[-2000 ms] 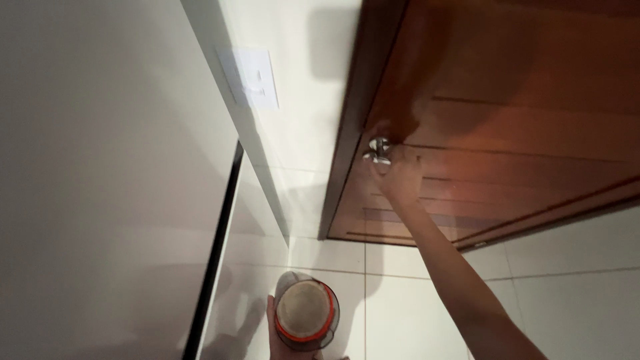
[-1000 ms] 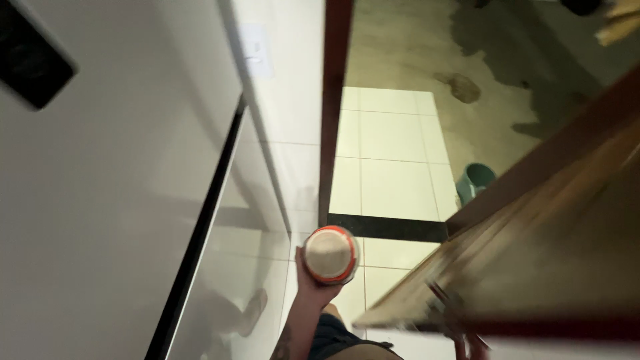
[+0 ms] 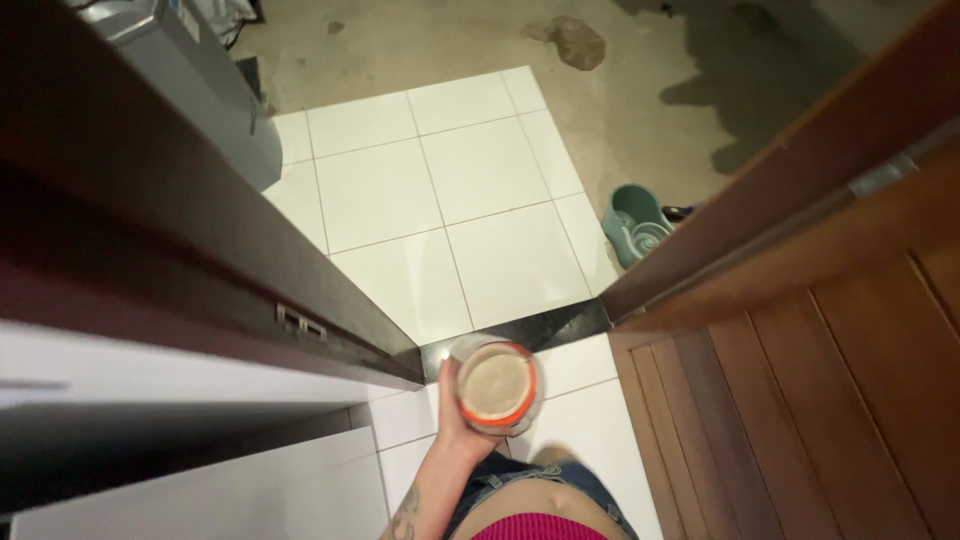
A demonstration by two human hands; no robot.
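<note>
My left hand (image 3: 466, 431) grips a round, clear-sided container (image 3: 496, 384) with a pale beige top and an orange-red ring, low in the middle of the head view. Its fingers wrap the left and lower sides. The container is held upright over the black threshold strip (image 3: 551, 328) of a doorway. At the right, the brown wooden door (image 3: 757, 405) stands swung inward. My right hand is outside the view.
The dark door frame (image 3: 225, 247) with a metal strike plate (image 3: 301, 322) borders the left. Beyond the threshold lie white tiles (image 3: 390, 195) and a stained concrete floor (image 3: 465, 45). A green mop bucket (image 3: 636, 225) stands beyond right, a grey appliance or bin (image 3: 202, 97) beyond left.
The door, closed two seconds ago with my right hand on its handle, now stands open. My right hand has left the view. The view has turned toward the doorway.
</note>
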